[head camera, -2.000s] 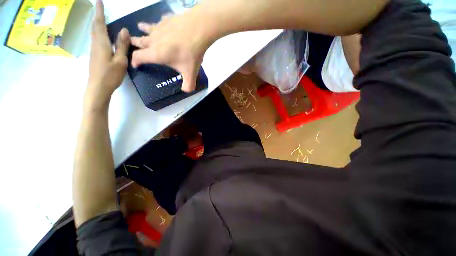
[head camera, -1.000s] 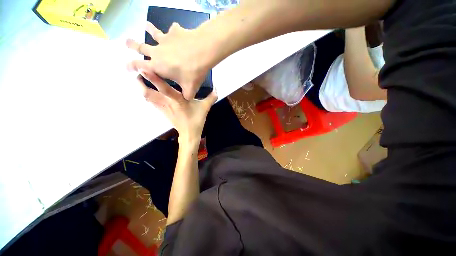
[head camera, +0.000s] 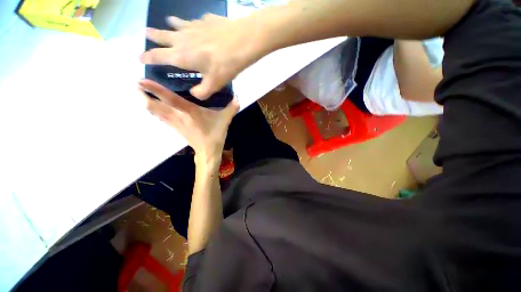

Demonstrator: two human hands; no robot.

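Observation:
A black box (head camera: pixel 186 10) with small white lettering lies on the white table (head camera: pixel 85 114), close to its front edge. My left hand (head camera: pixel 194 122) is around the box's near end, with the thumb and fingers at opposite sides. My right hand (head camera: pixel 203 54) lies across the top of the box with its fingers spread, hiding part of the surface. The far end of the box reaches the top edge of the picture.
A yellow printed sleeve (head camera: pixel 63 17) lies at the upper left. Shiny clear material is at the top. A cloudy plastic bag (head camera: pixel 328 80) hangs by the table edge at right, above a red stool (head camera: pixel 337 128). Another person's arm (head camera: pixel 414 68) is beyond it.
Over the two seconds, my left hand has moved from the box's left side to its near end. The box has turned straighter, and my right hand has stayed over it.

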